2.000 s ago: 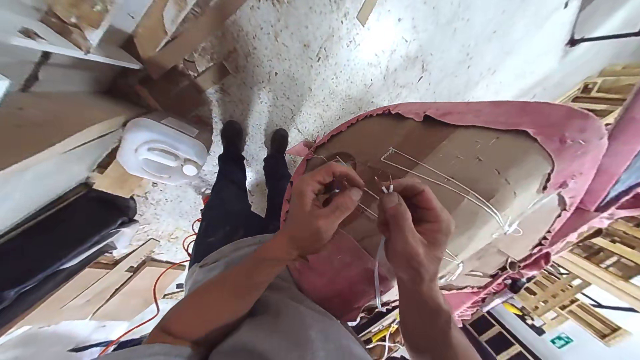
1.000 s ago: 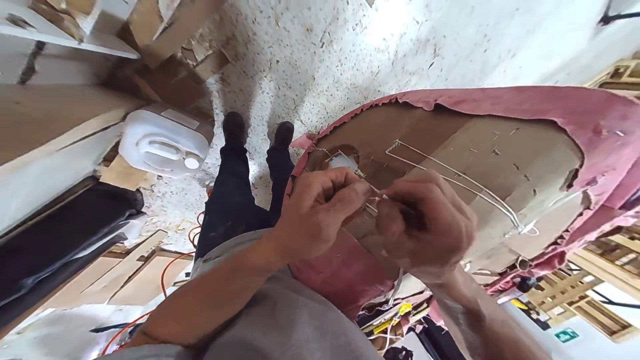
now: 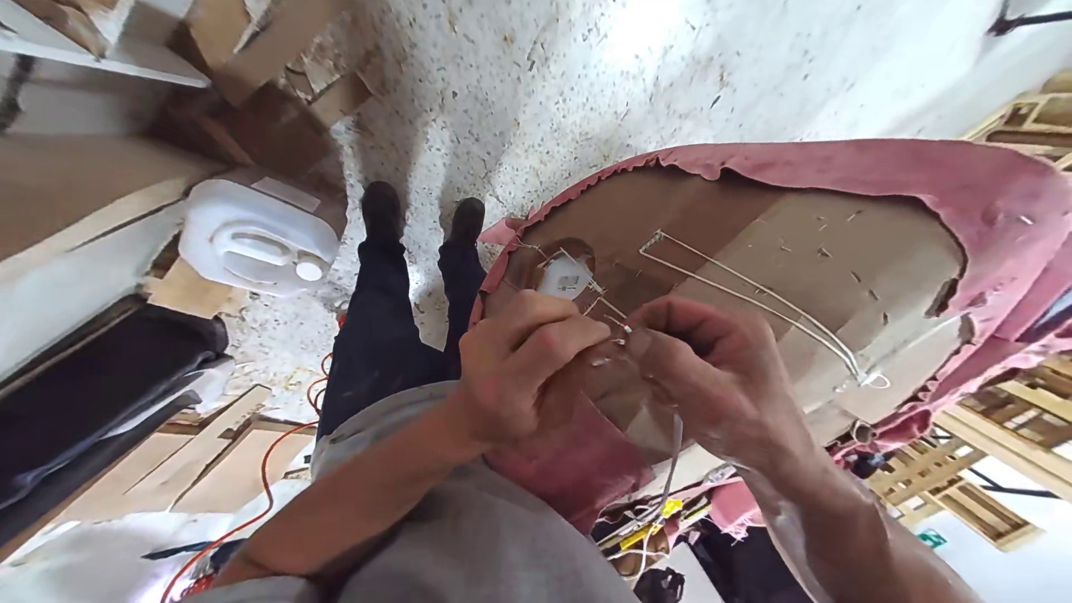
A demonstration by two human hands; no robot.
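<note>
My left hand (image 3: 532,364) has thumb and forefinger pinched at a thin pale wire end (image 3: 619,341). Close beside it on the right, my right hand (image 3: 712,368) grips a white cable (image 3: 675,448) that hangs down below the fingers; a small pale tip shows at its thumb. Both hands are over a wooden panel (image 3: 804,243) edged with stapled pink upholstery fabric (image 3: 863,163). Behind my left hand a white plate (image 3: 565,275) sits in a round hole of the panel. A looped white cord (image 3: 754,289) lies across the panel to the right.
A white plastic jerrycan (image 3: 260,239) stands on the speckled floor (image 3: 536,75) at the left, near cardboard pieces (image 3: 276,50). An orange hose (image 3: 266,481) runs along the lower left beside a black roll (image 3: 109,385). Tools with yellow parts (image 3: 645,532) lie below the panel; wooden pallets (image 3: 988,502) are at the right.
My hands have drawn slightly apart from where they met one second ago, so the small wire ends show between them. The white plate was largely hidden two seconds ago and shows now.
</note>
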